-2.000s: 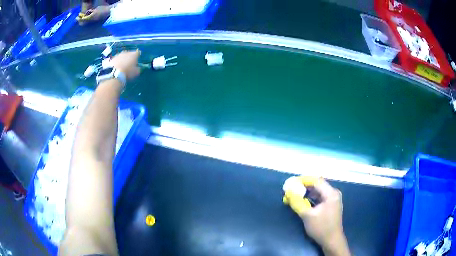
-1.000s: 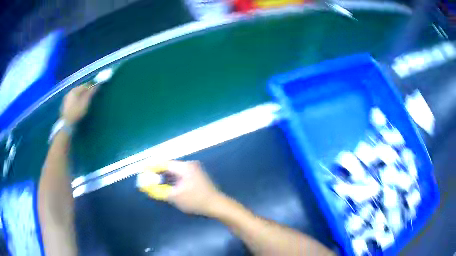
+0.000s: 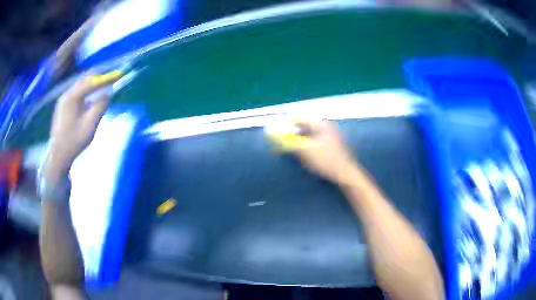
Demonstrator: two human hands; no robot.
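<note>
The frame is motion-blurred. My right hand (image 3: 326, 146), with yellow finger cots, holds a small white piece (image 3: 281, 126) between thumb and fingers at the bench's back edge, in front of the pale rail. My left hand (image 3: 79, 114) is raised at the upper left, over the far end of the left blue bin and the belt. Its yellow-tipped fingers point right. A pale streak shows beside the fingertips; I cannot tell whether it is held.
A blue bin of whitish pieces (image 3: 136, 170) is at left, and one with white-and-black units (image 3: 432, 146) at right. The green belt (image 3: 264, 64) runs behind the pale rail (image 3: 352, 105). A yellow cot (image 3: 166, 206) and white scrap (image 3: 257, 204) lie on the black bench.
The view has swung left since the last earlier frame, bringing the left bin and yellow cot back in. My left hand has come back from the belt's far edge. My right hand still holds the white piece.
</note>
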